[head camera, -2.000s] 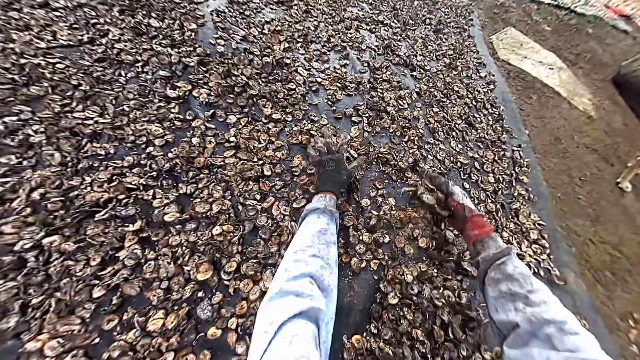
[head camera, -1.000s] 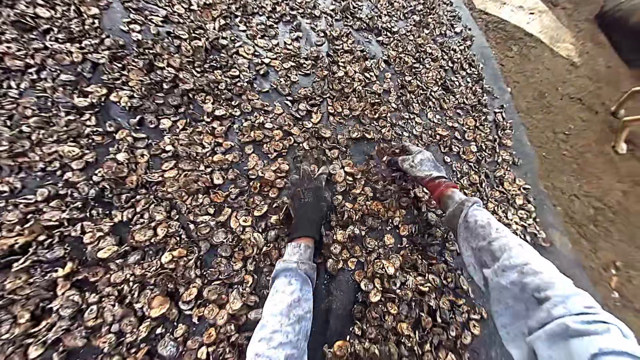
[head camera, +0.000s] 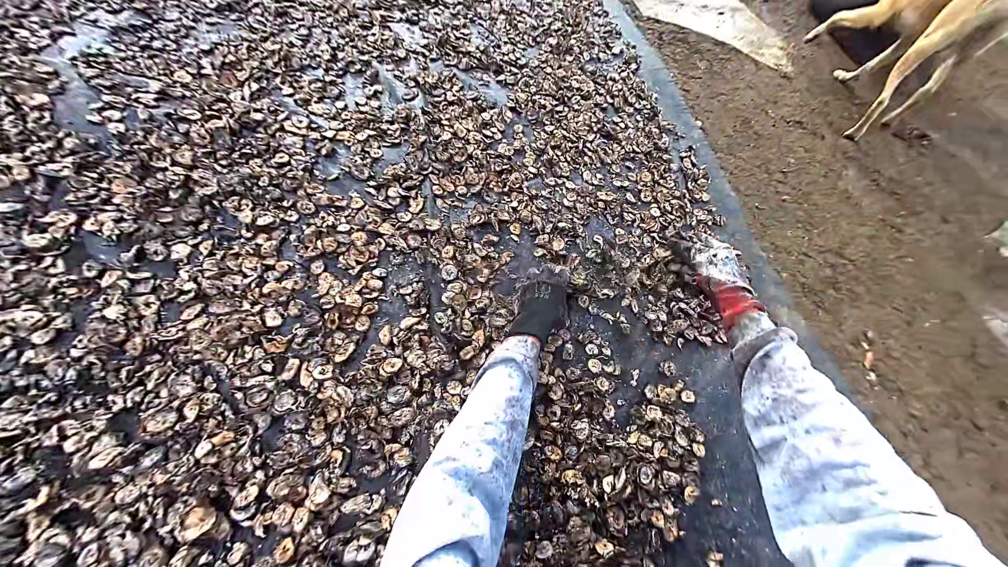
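Dried slices (head camera: 346, 307), brown and curled, lie spread over a dark sheet (head camera: 724, 472). My left hand (head camera: 543, 295), in a dark glove, rests low among the slices near the middle of the view; its fingertips blur into them. My right hand (head camera: 709, 260), in a stained glove with a red cuff, touches the slices close to the sheet's right edge, its fingers partly hidden. Whether either hand holds any slices cannot be made out. Both sleeves are pale and stained.
Bare brown soil (head camera: 835, 213) runs along the sheet's right side. A tan, thin-legged animal (head camera: 921, 47) stands on it at the top right, beside a dark object (head camera: 854, 31). A pale flat piece (head camera: 724, 27) lies near the sheet's edge.
My right hand has moved rightward to near the sheet's edge, away from my left hand. Dark sheet now shows below my right hand. More of the animal has come into view.
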